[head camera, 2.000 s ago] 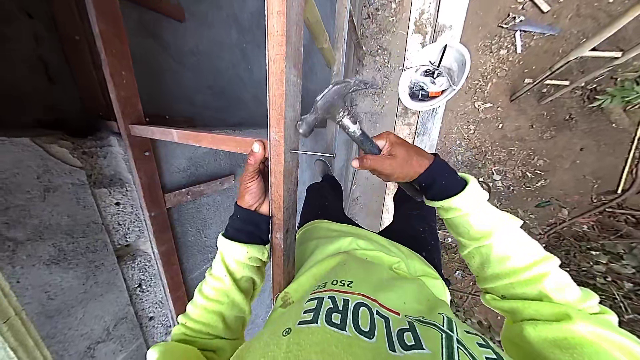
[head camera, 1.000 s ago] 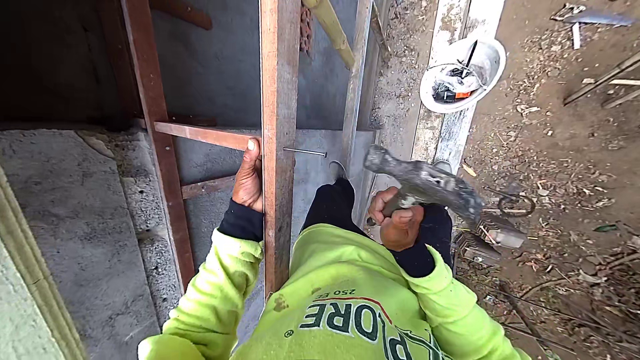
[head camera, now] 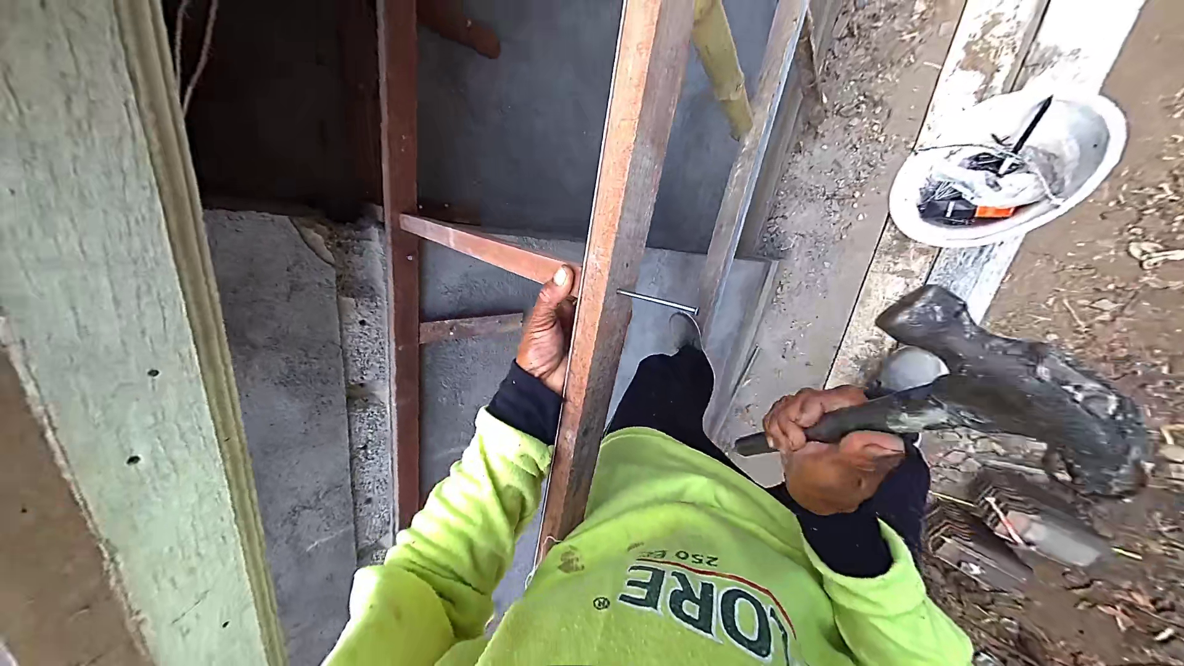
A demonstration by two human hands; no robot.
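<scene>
My left hand [head camera: 548, 333] grips the end of a short reddish wooden crosspiece [head camera: 486, 250], its thumb up, where that piece meets the long wooden post [head camera: 615, 250]. A long nail [head camera: 659, 301] sticks out of the post's right face, its head free. On the right, my right hand [head camera: 832, 450] is closed around the dark handle of a claw hammer [head camera: 1027, 388], whose head is away from the nail, raised toward the camera. The fingers behind the post are partly hidden.
A white basin [head camera: 1078, 199] holding a bag of nails and tools stands on boards at the upper right. A second reddish post [head camera: 400, 277] is left of my hand. A pale green wooden member [head camera: 120, 305] fills the left edge. Bamboo [head camera: 721, 65] leans above.
The hammer, near the nail two seconds ago, has swung off to the right in my right hand. My left hand stays at the crosspiece joint. The view has shifted.
</scene>
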